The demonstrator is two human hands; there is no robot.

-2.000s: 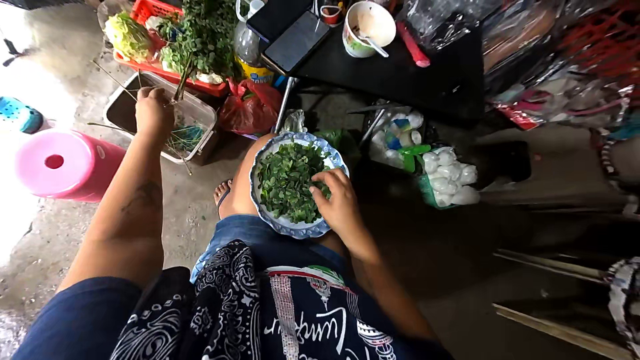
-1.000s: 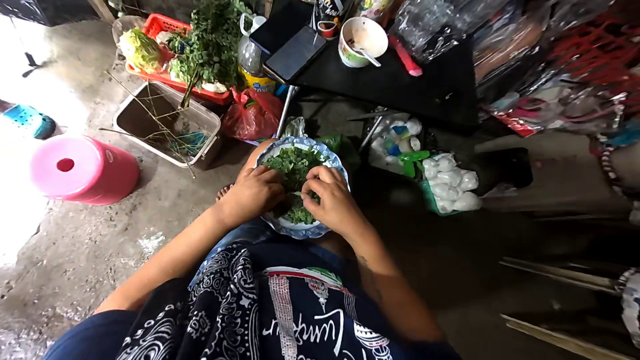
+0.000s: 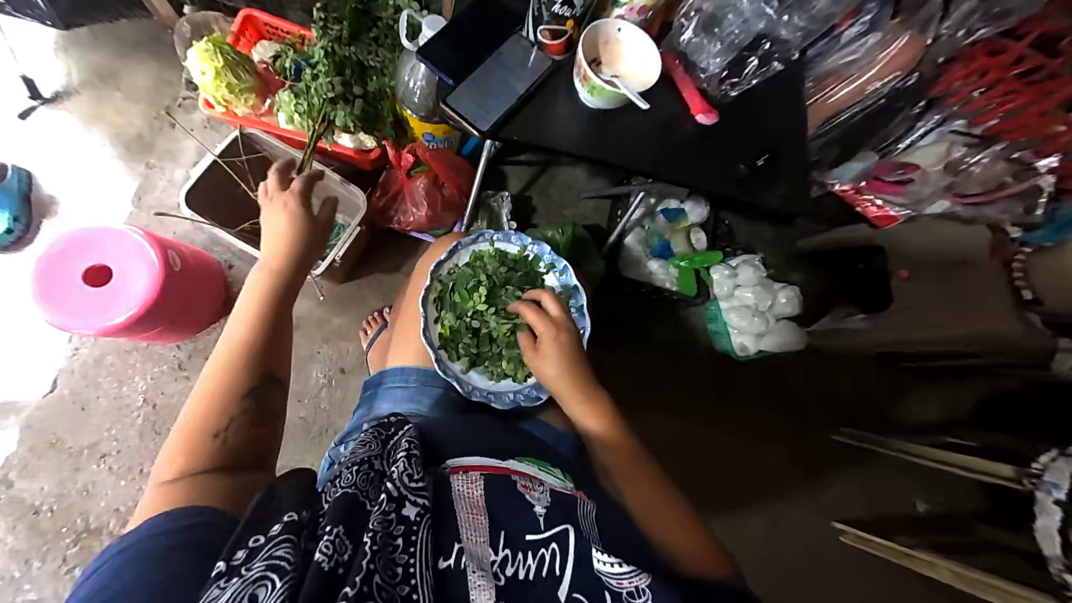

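Observation:
A blue-and-white scalloped plate (image 3: 467, 387) heaped with small green leaves (image 3: 486, 314) rests on my lap. My right hand (image 3: 548, 335) lies over the right side of the heap, its fingertips at the leaves; whether they pinch any is hidden. My left hand (image 3: 293, 209) is stretched out over the near right part of a rectangular plastic bin (image 3: 191, 188) that holds thin bare stems (image 3: 222, 224). Its fingers are at the lower stems of a leafy green bunch (image 3: 339, 75), which stands by a red basket (image 3: 251, 29); a firm grip cannot be made out.
A pink plastic stool (image 3: 167, 285) is left of my left forearm. Beyond my lap are a red plastic bag (image 3: 423, 188), a bottle (image 3: 419, 84) and a black table (image 3: 720, 142) bearing a phone (image 3: 498, 88) and a cup with a spoon (image 3: 615, 63). Wrapped white bundles (image 3: 758, 306) sit at right.
My left hand has moved from the plate, where both hands were a second ago, out to the bin and the leafy bunch. My right hand has stayed at the plate.

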